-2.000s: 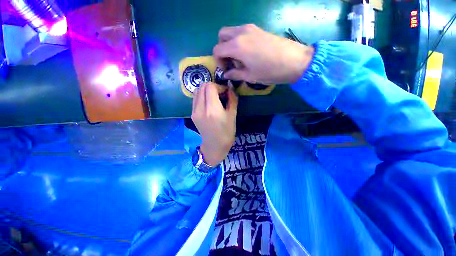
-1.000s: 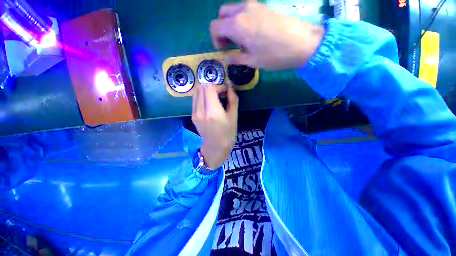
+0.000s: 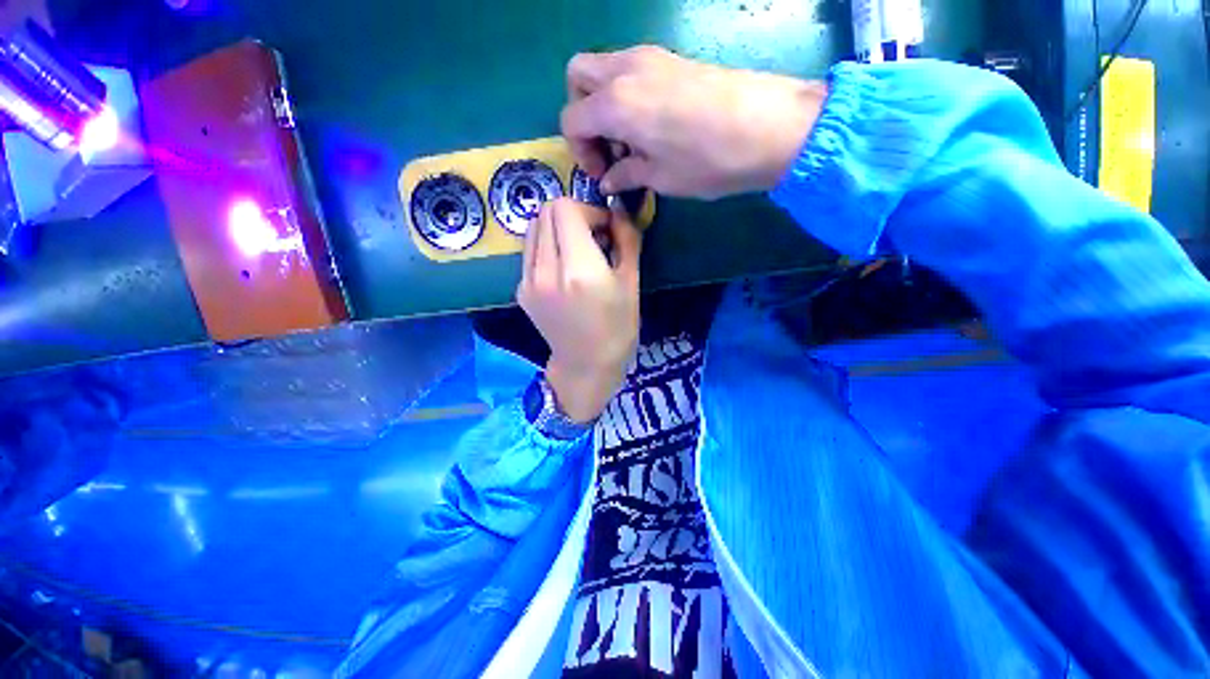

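Note:
The yellow holding fixture [image 3: 475, 243] lies on the green bench with three seats in a row. A black round part with a silver ring pattern [image 3: 447, 212] sits in the left seat, and a similar round part [image 3: 527, 198] sits in the middle seat. A third round part [image 3: 585, 186] shows only partly at the right seat. My left hand [image 3: 579, 285] has its bent fingertips at the near side of this part. My right hand [image 3: 683, 122] reaches over it from the right, fingertips close to the left ones. The fingers hide whatever is between them.
An orange-brown plate [image 3: 239, 192] with a bright violet-pink light spot lies to the left. A silver lamp [image 3: 47, 93] glows beside a small white carton [image 3: 93, 166]. A white-labelled tube [image 3: 886, 27] is at the upper right. A yellow label [image 3: 1127, 133] is at the far right.
The fixture has moved left in view. The hands worked at the middle seat, my right hand lifted away, and now both are at the right seat. The right seat's part now shows silver.

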